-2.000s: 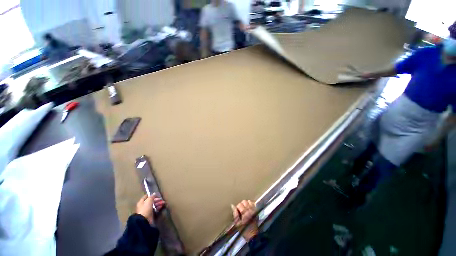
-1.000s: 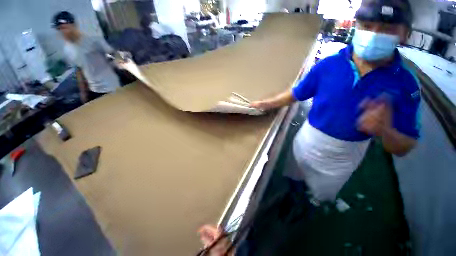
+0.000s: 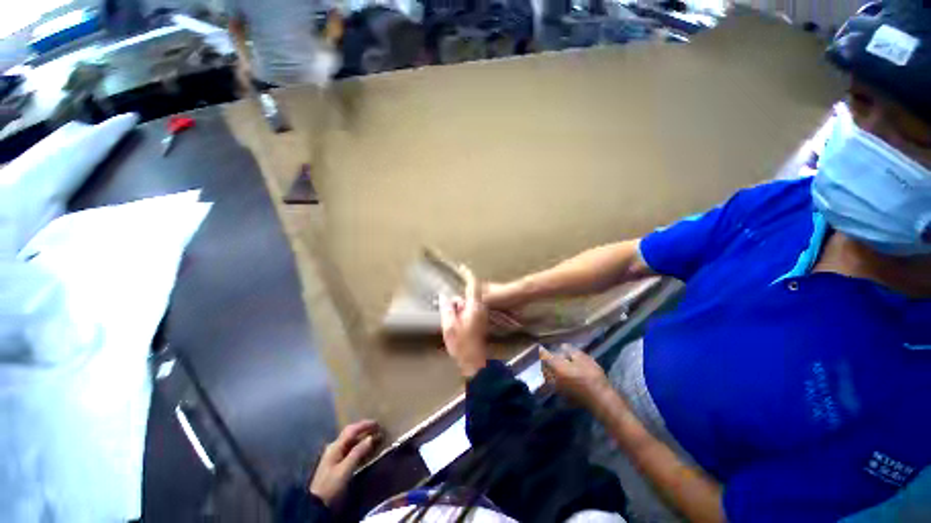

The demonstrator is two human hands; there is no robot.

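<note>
The tan fabric ply (image 3: 572,153) covers the table, and a folded, blurred ply end (image 3: 413,306) lies over it near me. My right hand (image 3: 466,329) is at this folded end, beside a helper's hand; blur hides whether its fingers close on the cloth. My left hand (image 3: 345,460) rests at the near cloth corner, fingers slightly curled and apart. The long dark weight (image 3: 209,441) lies on the bare dark table at left. A small flat weight (image 3: 301,186) and a second small weight (image 3: 272,112) sit near the cloth's end.
A helper in a blue shirt (image 3: 745,337) stands close on the right, leaning over the table edge. Another person (image 3: 281,41) stands at the far side. White sheets (image 3: 92,306) and red-handled scissors (image 3: 177,133) lie on the dark table. White underlay paper (image 3: 446,441) shows along the near edge.
The helpers have brought the upper ply towards me to the cloth's end. My right hand has reached it. The long weight has moved from the cloth onto the dark table, and my left hand is off it.
</note>
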